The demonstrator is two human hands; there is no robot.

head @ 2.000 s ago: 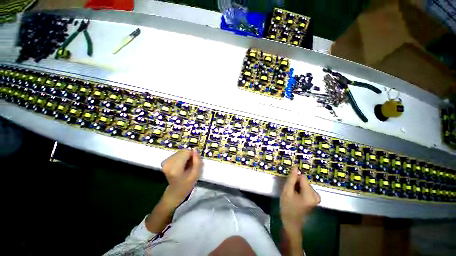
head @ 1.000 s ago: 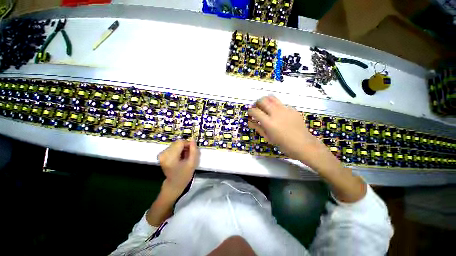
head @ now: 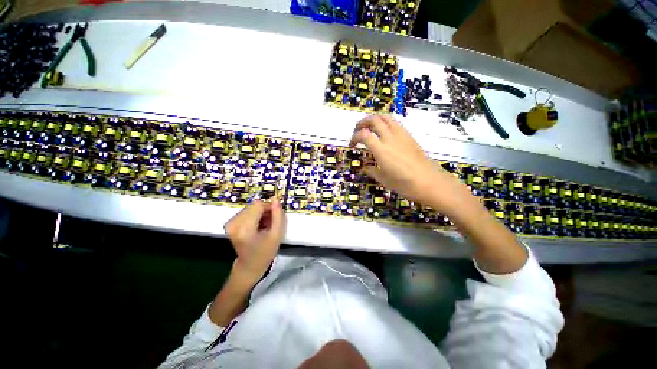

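A long double row of populated board panels [head: 216,162] runs across the view in a metal-edged rail. My left hand [head: 256,229] is at the front edge of the row, near the seam between two panels, fingers curled with thumb and fingertips together; I cannot tell if anything is between them. My right hand [head: 392,155] is over the row right of the seam, fingers bent down at the back part of the boards. Its fingertips are partly hidden and blurred, so whether they grip a part does not show.
Behind the row lie a spare panel [head: 362,78], blue parts [head: 400,92], loose metal-leaded parts [head: 461,97], right cutters [head: 493,108] and a yellow object with a wire ring [head: 539,119]. At left are black components [head: 27,58], left cutters [head: 86,56] and a utility knife [head: 145,46].
My right hand has moved from the front edge up and left over the boards, its fingers now spread slightly more. My left hand stays near the seam. The view has shifted.
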